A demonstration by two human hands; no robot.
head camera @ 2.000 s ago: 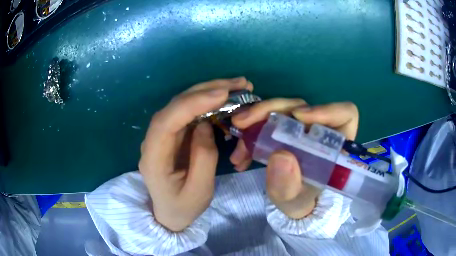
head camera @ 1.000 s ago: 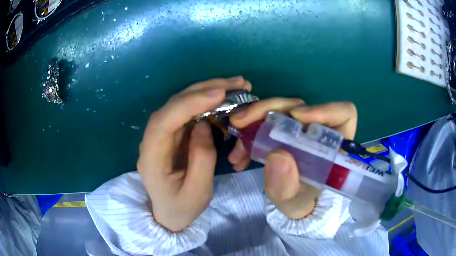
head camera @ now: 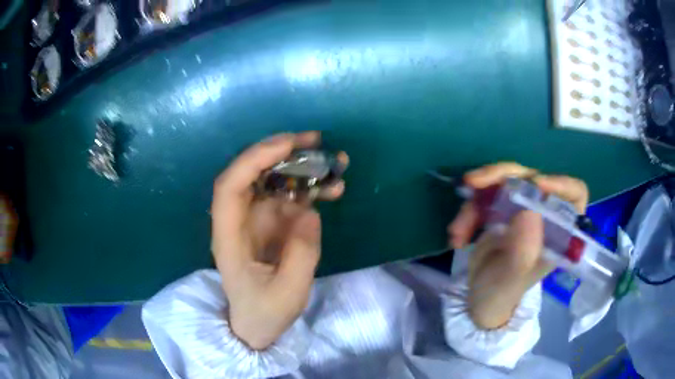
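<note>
My left hand (head camera: 270,229) holds a silver watch case (head camera: 302,172) between fingers and thumb, above the green mat. The case is tilted and blurred, with some orange-gold inside. My right hand (head camera: 511,233) holds the glue syringe (head camera: 555,229), a clear barrel with red-pink contents and a red band, to the right and apart from the case. Its thin dispensing needle (head camera: 442,176) points left over the mat. White tissue (head camera: 594,300) hangs around the green rear end of the syringe.
The black tray (head camera: 133,33) with watch cases stands at the back left. A heap of small metal parts (head camera: 103,152) lies on the mat (head camera: 385,81) at left. The white parts plate (head camera: 559,89) is at back right. An orange item (head camera: 7,228) shows at the left edge.
My right hand has moved the syringe right, away from the watch case. My left hand has turned the case. The view has shifted, showing more of the black tray.
</note>
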